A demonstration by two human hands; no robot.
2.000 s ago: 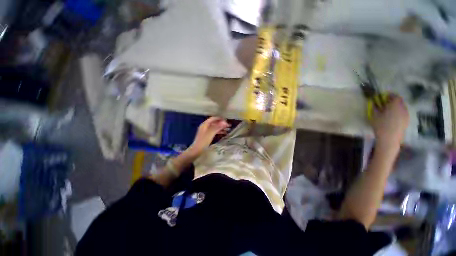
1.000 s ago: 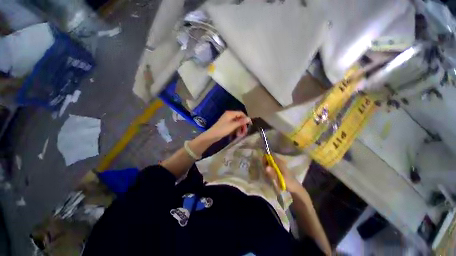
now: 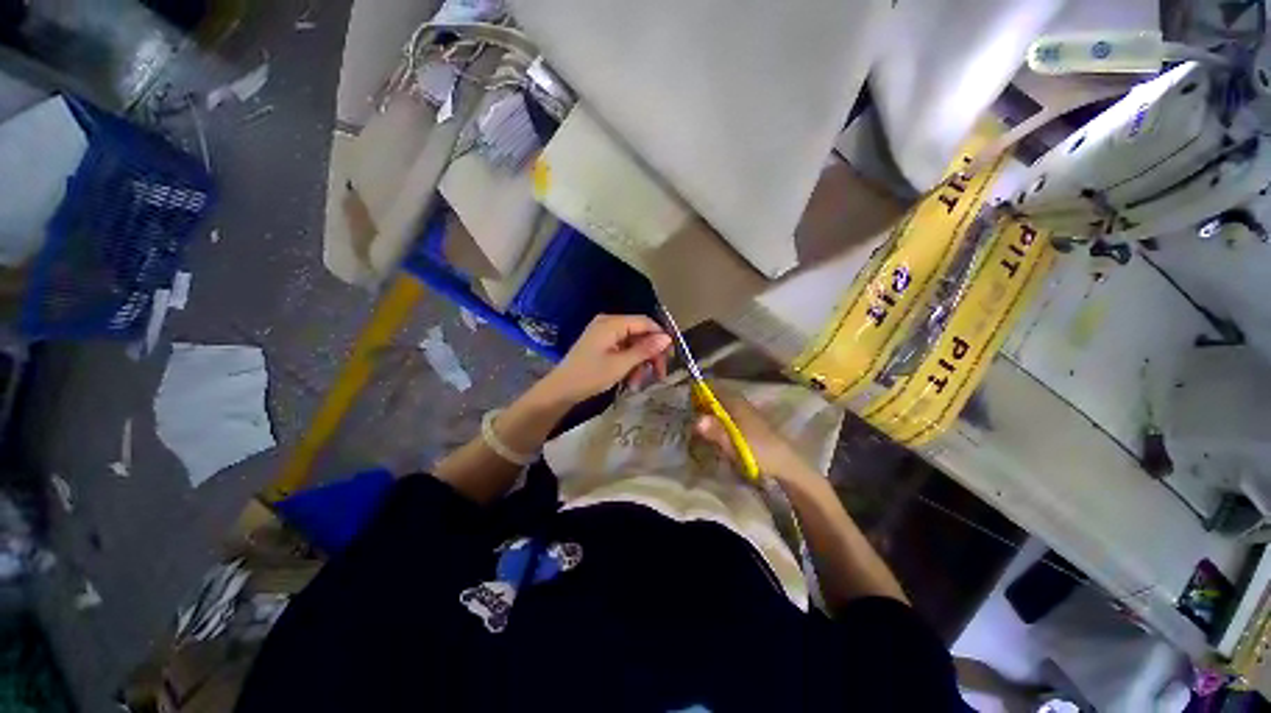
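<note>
My right hand [image 3: 746,435] holds yellow-handled scissors [image 3: 728,429] over my apron, with the silver blades pointing up and left. The blades look closed or nearly so. My left hand [image 3: 613,354] is just left of the blades, thumb and fingers pinched together at the edge of a brown panel [image 3: 704,276]; what exactly lies between the fingers is too small to tell. The brown panel hangs off the table's front edge. A large pale panel [image 3: 711,112] lies behind it on the table.
Yellow printed tape [image 3: 888,300] crosses the machine bed, with the white sewing machine head [image 3: 1136,146] at upper right. Blue crates stand below the table [image 3: 569,290] and at far left [image 3: 119,230]. Tied bundles [image 3: 509,126] sit left of the table. Scraps [image 3: 213,408] lie on the floor.
My right hand came from the table's right side to my lap with the scissors, whose tips are now nearer my left hand. My left hand has shifted slightly left. The camera view has turned.
</note>
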